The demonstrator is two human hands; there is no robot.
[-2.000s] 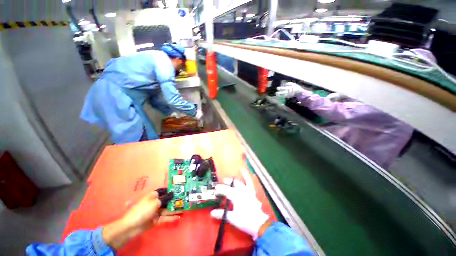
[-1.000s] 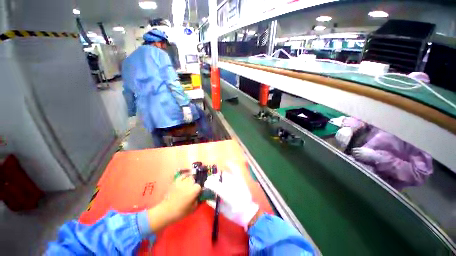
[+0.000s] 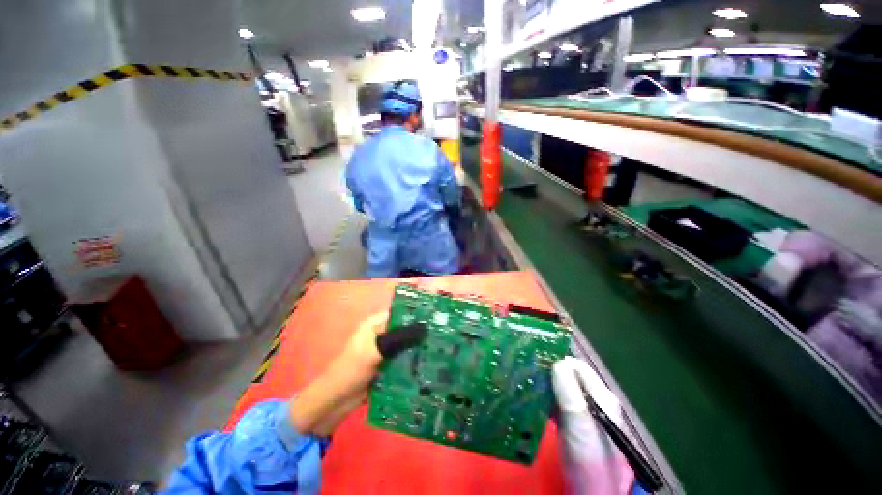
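A green circuit board (image 3: pixel 469 372) is held up over the red-orange foam pad (image 3: pixel 338 300), its flat solder side with small dark chips and silvery dots facing me. My left hand (image 3: pixel 350 372), bare with a black finger cot, grips the board's left edge. My right hand (image 3: pixel 583 421), in a white glove, holds the board's right edge. A slim black marker pen (image 3: pixel 624 445) lies along my right hand, pointing down to the right. The board's component side is hidden.
A green conveyor belt (image 3: pixel 629 338) runs along the right, with boards (image 3: pixel 658 277) on it. A person in blue (image 3: pixel 403 193) stands ahead with their back to me. Pinkish sleeves (image 3: pixel 822 290) show across the belt. A red box (image 3: pixel 131 324) stands by the pillar at left.
The board is turned over from its component side to its solder side and is closer to me. The view has swung left. The person in blue, bent over at first, now stands upright.
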